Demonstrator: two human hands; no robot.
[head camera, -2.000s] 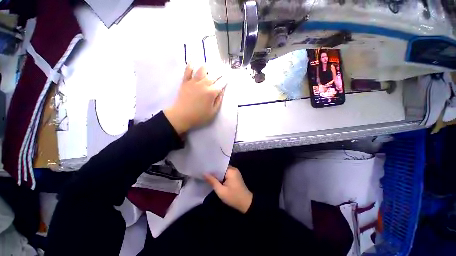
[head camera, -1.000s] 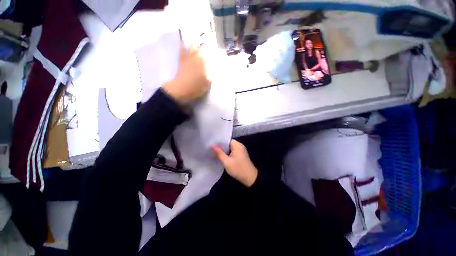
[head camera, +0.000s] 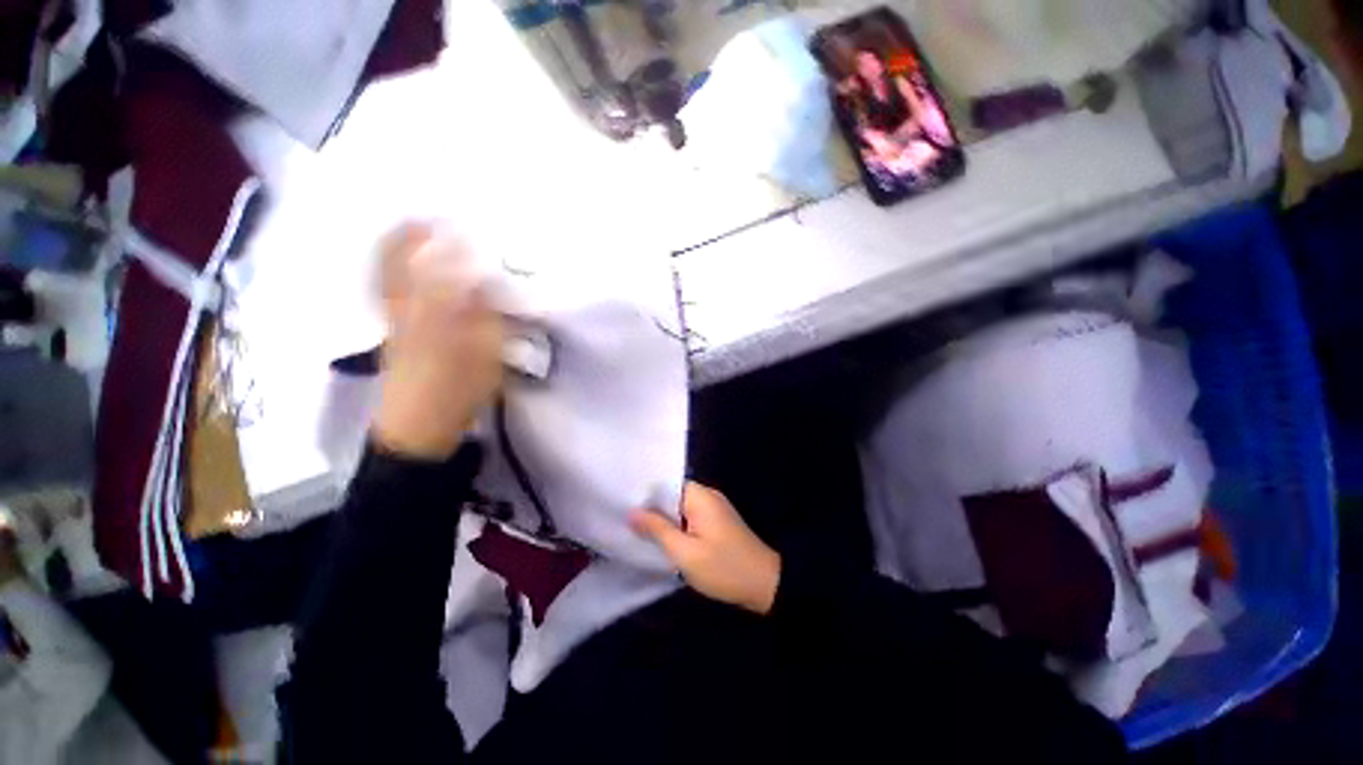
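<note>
A white panel (head camera: 606, 404) lies over the table's front edge and hangs toward my lap, with a maroon part (head camera: 526, 571) showing at its lower end. My right hand (head camera: 721, 550) pinches the panel's right edge between thumb and fingers. My left hand (head camera: 438, 336) is blurred over the panel's left part, near a small dark and white piece (head camera: 526, 353). Whether the left fingers hold anything cannot be told. The presser foot area (head camera: 653, 112) is at the top, beyond the panel, and partly washed out by the lamp.
A smartphone (head camera: 892, 108) lies right of the needle area, with a dark-handled tool (head camera: 1020, 105) beside it. A striped maroon piece (head camera: 150, 374) lies at the left over brown card (head camera: 218, 463). A blue basket (head camera: 1289, 448) with white and maroon pieces (head camera: 1031, 404) stands below right.
My left hand has moved from near the needle leftward and toward me. The white panel has shifted toward me and folded at its left. My right hand keeps its pinch. The view has turned and shifted.
</note>
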